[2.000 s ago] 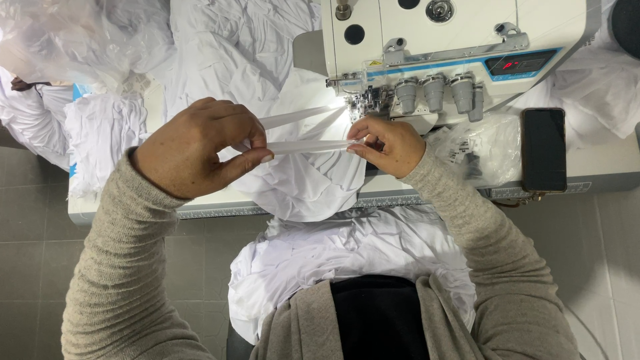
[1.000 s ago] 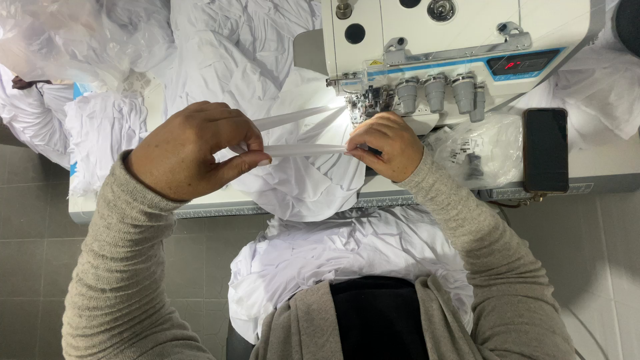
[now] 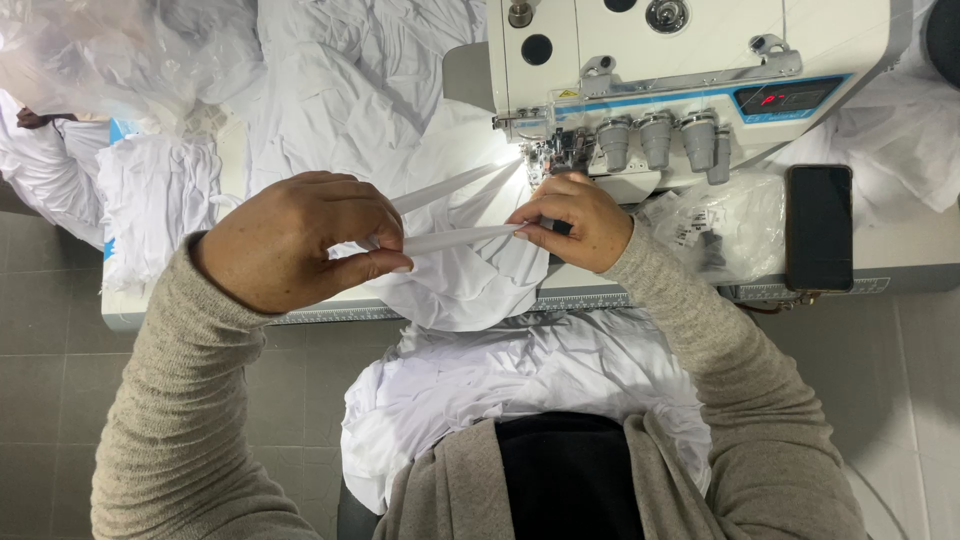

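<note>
A narrow white fabric strip (image 3: 461, 238) is stretched between my two hands. My left hand (image 3: 304, 240) pinches its left part between thumb and fingers, and my right hand (image 3: 576, 219) pinches its right end just below the needle area of the overlock sewing machine (image 3: 555, 154). From behind my left hand another length of white strip runs up to the lit presser foot area. White fabric (image 3: 480, 289) lies beneath the strip and hangs over the table's front edge. Whether it is joined to the strip is hard to tell.
Heaped white fabric (image 3: 352, 90), a stack of white pieces (image 3: 157, 202) and clear plastic (image 3: 127, 52) lie on the left. A plastic bag of labels (image 3: 731, 225) and a black phone (image 3: 819, 229) lie on the right. More white fabric (image 3: 525, 375) covers my lap.
</note>
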